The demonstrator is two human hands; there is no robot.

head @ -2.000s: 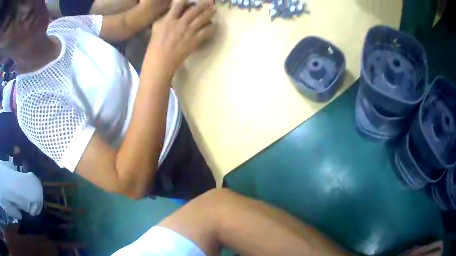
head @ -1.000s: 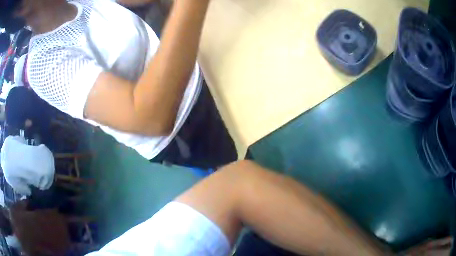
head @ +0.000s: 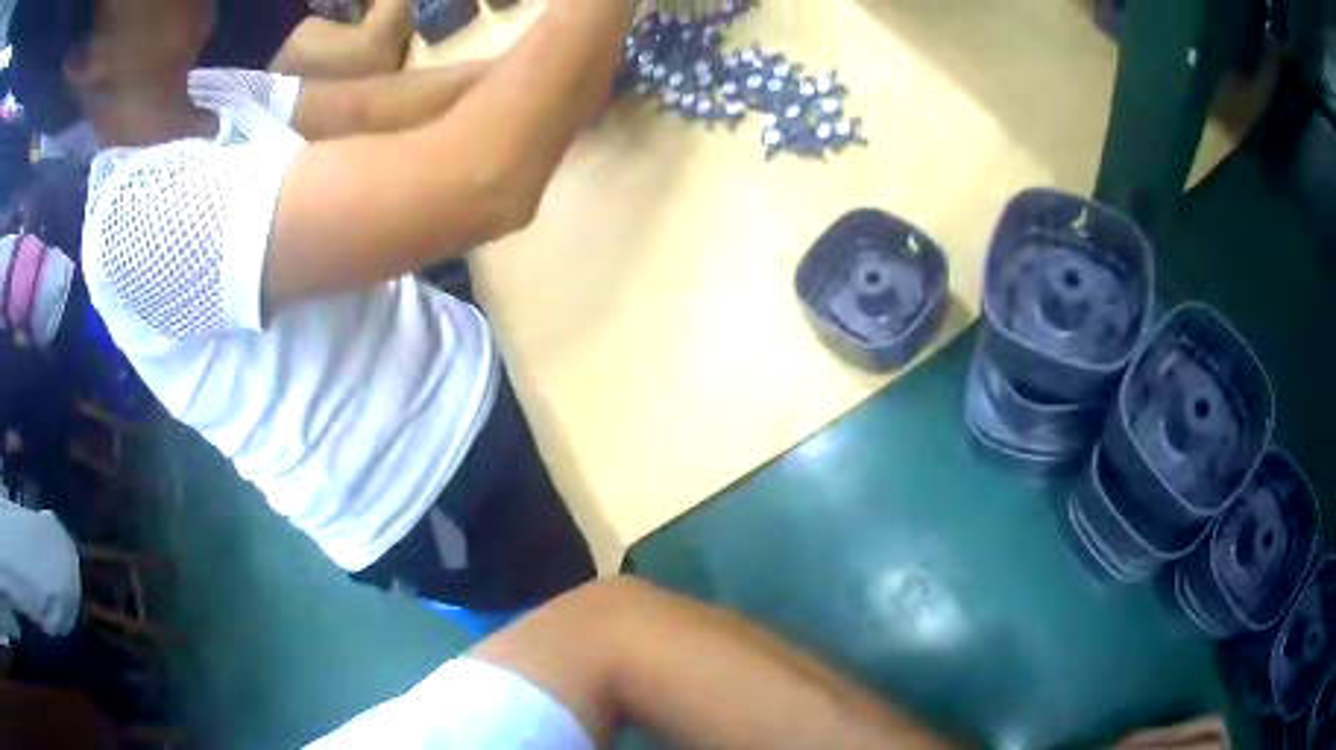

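Note:
My left arm comes in from the bottom with a white sleeve, and its forearm leaves through the bottom edge. A sliver of a hand, seemingly my left hand (head: 1179, 736), shows at the bottom right; it is cut off and its grip is hidden. My right hand is not in view. A single dark housing (head: 873, 290) stands open side up on the tan table, near the seam. Stacked dark housings (head: 1067, 293) stand on the green top, with another stack (head: 1194, 410) beside them and more towards the lower right. Each has a round central hub.
A person in a white mesh top (head: 352, 352) sits at the left, arms reaching over the tan table (head: 659, 337). Small silvery fittings (head: 747, 91) lie scattered at the top. The green tabletop (head: 879, 542) meets the tan one at a diagonal seam. A blue stool edge (head: 466, 615) shows below the person.
The view has shifted, showing more fittings and more stacks at the right. The neighbour's raised arm has lowered across the tan table. The single housing remains near the seam.

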